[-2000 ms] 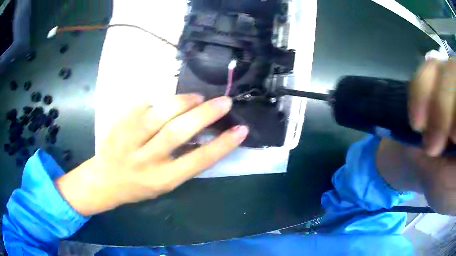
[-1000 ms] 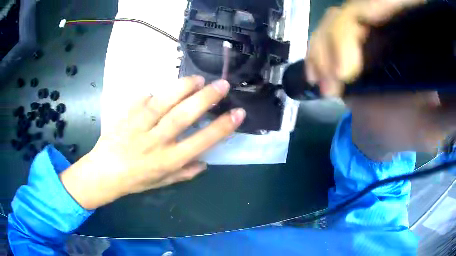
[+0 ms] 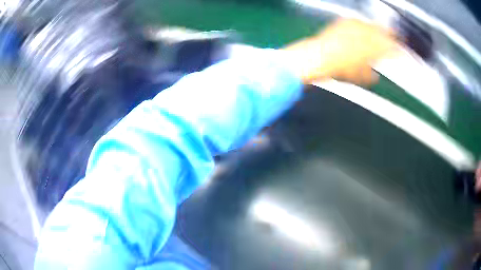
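Note:
The view is strongly blurred. My left hand point(image 3: 345, 50) is stretched out to the upper right over a pale rail, with the blue sleeve crossing the picture from the lower left. Beside its fingers, a white item point(image 3: 419, 84) lies on the green belt, with a dark shape point(image 3: 414, 34) at its upper end. Whether the fingers touch or hold either one is not clear. At the right edge a small cut-off patch of skin point(image 3: 478, 178) shows, perhaps my right hand, beside something dark. The screwdriver cannot be made out.
The dark green bench point(image 3: 337, 142) spreads below the arm, with a bright glare on it. The pale rail point(image 3: 401, 118) runs between the bench and the brighter green belt point(image 3: 253, 21). Shiny, clear-looking material point(image 3: 68, 52) and dark shapes stand at the upper left.
The view has swung away from the black chassis and loose rings. My left hand has left the chassis and reached out over the rail. My right hand and screwdriver have gone from the centre right.

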